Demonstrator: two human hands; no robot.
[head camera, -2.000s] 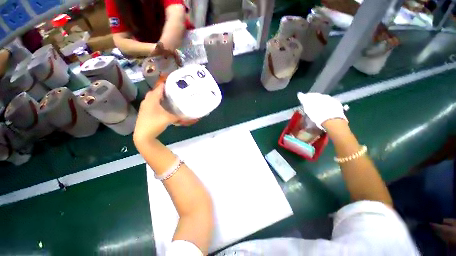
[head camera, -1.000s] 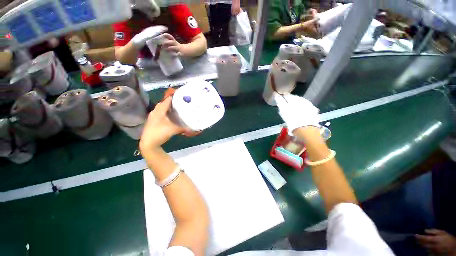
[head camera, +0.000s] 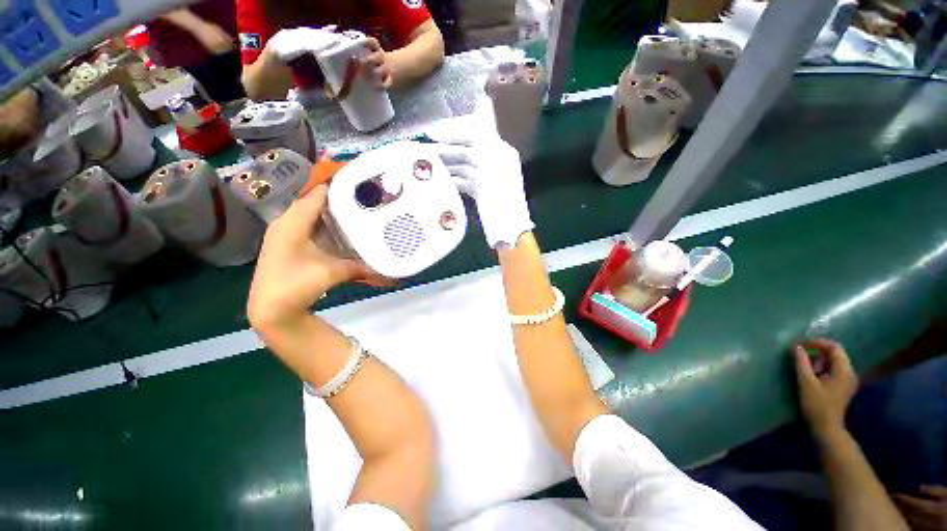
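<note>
My bare left hand (head camera: 301, 249) holds a white appliance unit (head camera: 428, 233) in the air, its end panel facing me. The panel shows a dark round port, copper-ringed ports and a patch of fine slots. An orange-red strap shows at the unit's left edge. My right hand (head camera: 488, 176), in a white glove, is just right of the unit's upper edge. Its fingers are partly hidden and blurred; I cannot tell whether it touches the unit or holds anything. The white sheet (head camera: 457, 415) lies below my forearms.
A red tray (head camera: 670, 324) with a pale bottle and pale-blue block stands at right, a clear cup (head camera: 710, 267) at its edge. Similar units (head camera: 197, 213) stand at left and beyond the slanted metal post (head camera: 716, 124). A person opposite handles a unit; another person's hand (head camera: 828, 384) is at right.
My right hand has moved left from above the red tray to beside the unit. The bottle and cup are now uncovered. The held unit's panel shows more clearly. Another person's hand has come forward at right.
</note>
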